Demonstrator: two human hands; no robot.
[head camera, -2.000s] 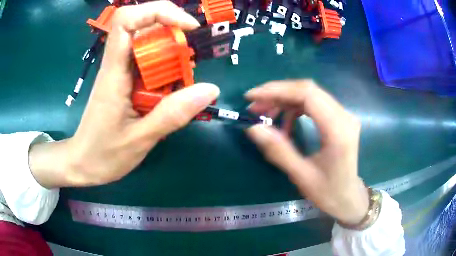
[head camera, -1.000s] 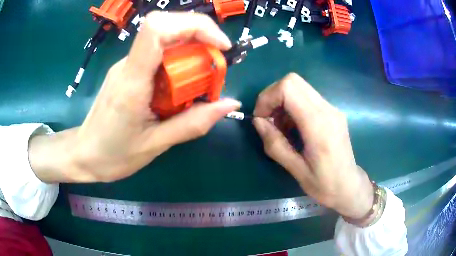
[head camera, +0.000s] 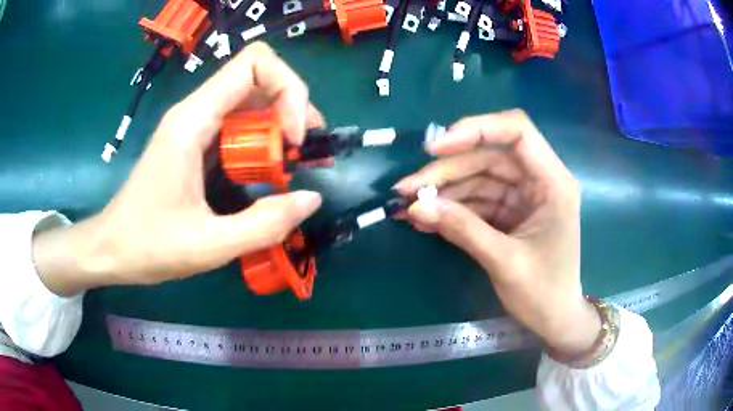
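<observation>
My left hand (head camera: 193, 193) holds two orange ribbed connectors. The upper connector (head camera: 253, 148) is between its fingers and thumb. The lower connector (head camera: 273, 269) hangs below the thumb, partly hidden by it. Their black leads with white marker sleeves point right. My right hand (head camera: 506, 201) pinches the white plug (head camera: 427, 193) of the lower lead between thumb and finger. The upper lead's white plug (head camera: 435, 134) is at the index fingertip; its contact is unclear.
A steel ruler (head camera: 305, 347) lies along the near edge of the green mat. More orange connectors (head camera: 362, 16) with black leads and white plugs lie at the far side. A blue bin (head camera: 667, 72) is at the far right.
The two connectors are now spread apart, one above the other, with both leads pointing right. The lower one was hidden a second ago. My right hand's fingers have opened around the lead ends.
</observation>
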